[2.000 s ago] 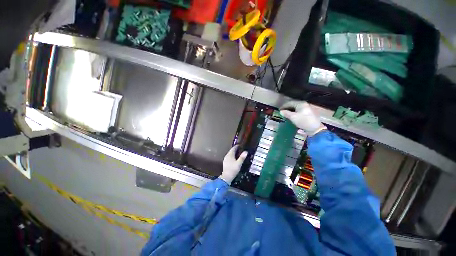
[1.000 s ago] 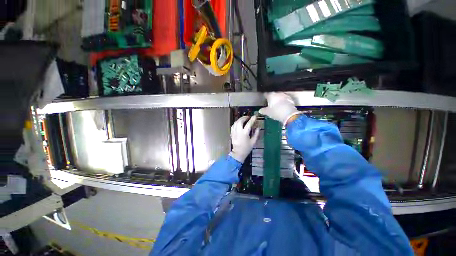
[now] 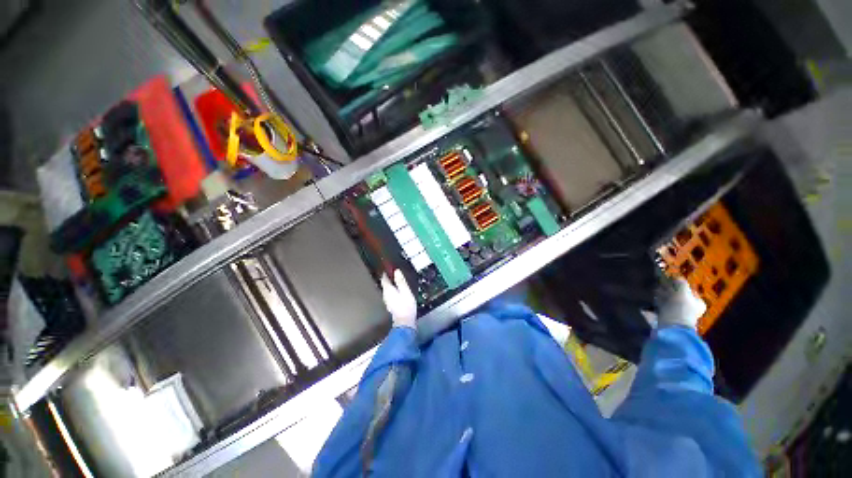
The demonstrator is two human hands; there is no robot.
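Observation:
The main circuit board (image 3: 500, 177) lies on the conveyor, with white blocks and orange-copper coils. A long green strip (image 3: 425, 227) lies across its white blocks. My gloved left hand (image 3: 399, 299) rests at the board's near left corner, on the dark carrier's edge. My gloved right hand (image 3: 680, 304) is at the left edge of an orange cover (image 3: 715, 261), which is in a black bin at the right. My right fingers are partly hidden and blurred, so their hold on the cover is unclear.
A black bin of green strips (image 3: 388, 47) stands beyond the far rail (image 3: 308, 199). Small green pieces (image 3: 452, 105) lie on that rail. Yellow tape rolls (image 3: 271, 138), a small parts tray (image 3: 131, 254) and a spare board on red stand at the left.
My right hand has left the green strip and moved right to the orange cover. My left hand has moved to the board's near corner. The view has turned and shifted right.

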